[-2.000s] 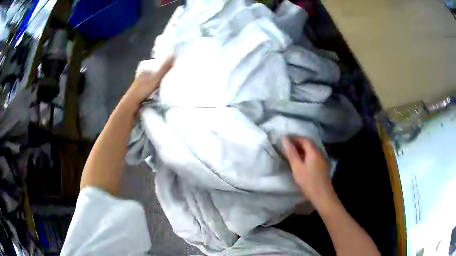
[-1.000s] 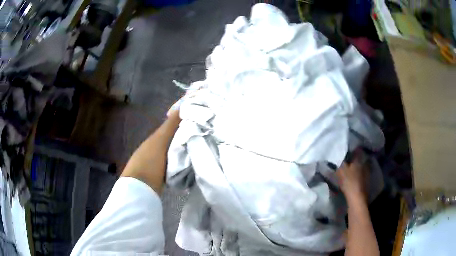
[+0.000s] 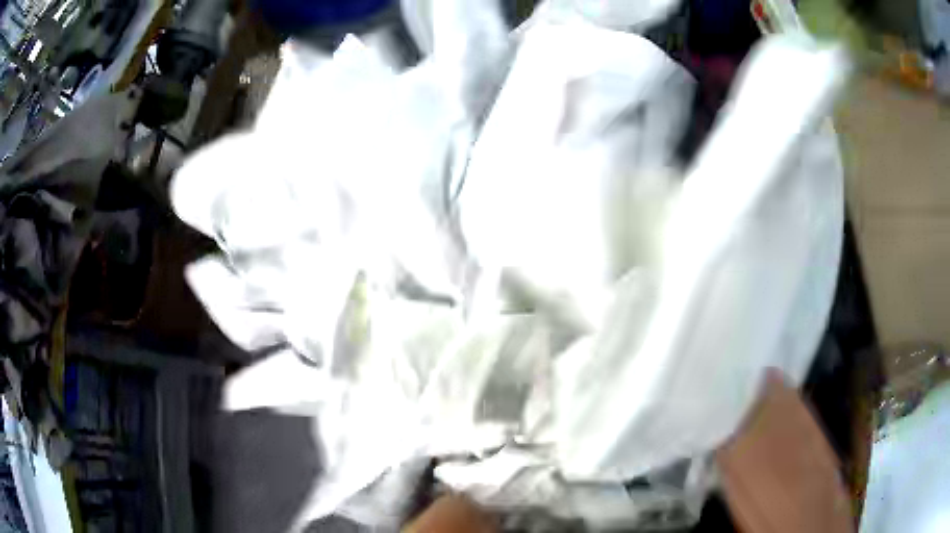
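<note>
A large crumpled white garment bundle (image 3: 417, 208) fills the middle of the view, blurred and overexposed. A long flat fold (image 3: 719, 260) stands raised at its right side. My right hand (image 3: 786, 453) is blurred at the lower right; its fingers go behind the cloth and it holds the bundle's right side. Of my left hand or arm, only a small patch of skin (image 3: 453, 515) shows at the bottom edge below the cloth; its fingers are hidden.
A brown board (image 3: 901, 239) and a pale table surface (image 3: 917, 468) are at the right. Dark crumpled cloth (image 3: 36, 250) and a crate-like grid (image 3: 104, 427) are at the left. A blue object (image 3: 323, 10) is at the top.
The bundle has opened out and spread wider, with a long fold raised at the right. My left arm has moved from the bundle's left side to the bottom edge.
</note>
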